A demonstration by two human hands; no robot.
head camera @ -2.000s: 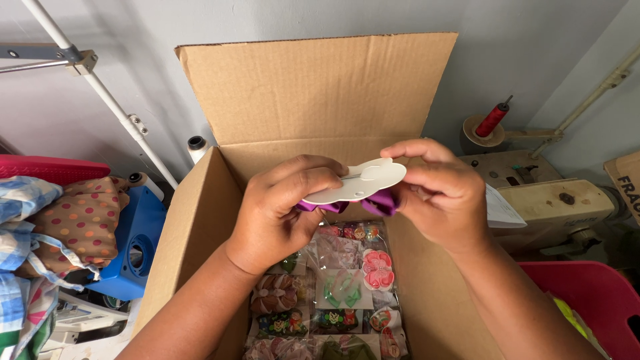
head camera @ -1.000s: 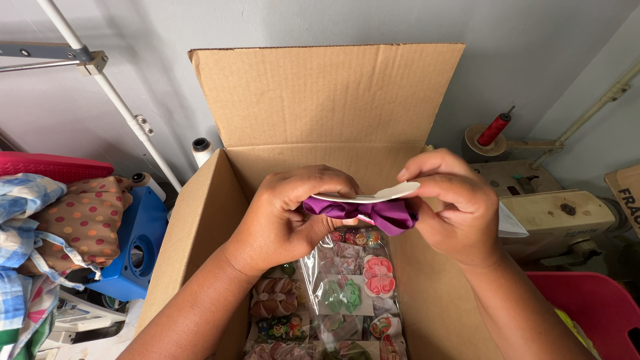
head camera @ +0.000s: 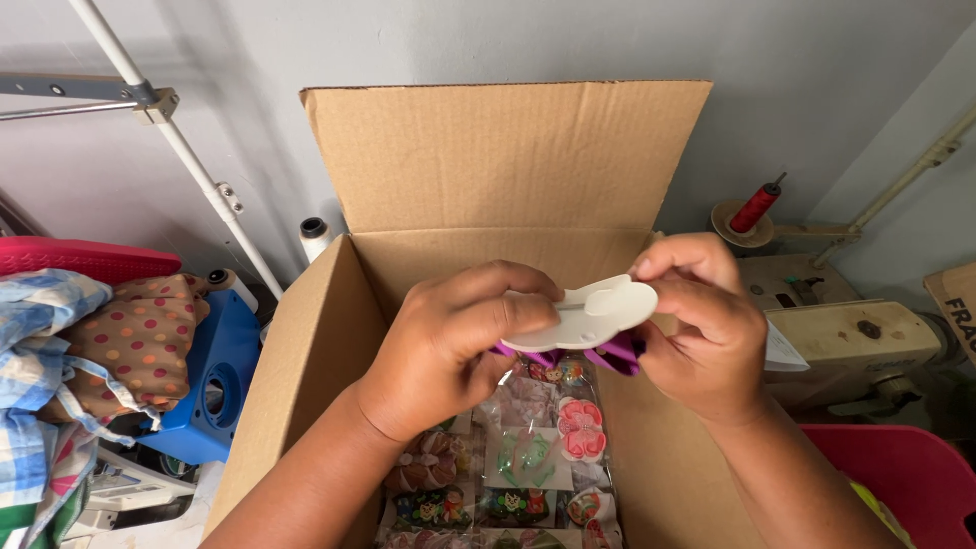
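Above an open cardboard box (head camera: pixel 507 160), both hands hold a white shaped card (head camera: pixel 587 313) with a purple ribbon bow (head camera: pixel 616 354) on its underside. My left hand (head camera: pixel 457 343) pinches the card's left end between thumb and fingers. My right hand (head camera: pixel 705 328) grips its right end by the fingertips. The card's back, with a slit and a small hole, faces up. Below, inside the box, lie clear-wrapped hair bows: a brown one (head camera: pixel 427 461), a green one (head camera: pixel 528 457) and a pink flower-shaped one (head camera: pixel 582 429), among several others.
Left of the box are a blue plastic case (head camera: pixel 221 374), a polka-dot cloth (head camera: pixel 137 343) and a white metal pole (head camera: pixel 187 152). On the right stand a sewing machine (head camera: pixel 854 332), a red thread spool (head camera: pixel 755 207) and a red tub (head camera: pixel 892 473). A thread cone (head camera: pixel 315 238) is behind the box.
The card was tipped edge-on one second ago, showing more of the purple bow; now its white back is tilted up into view. Both hands still hold it.
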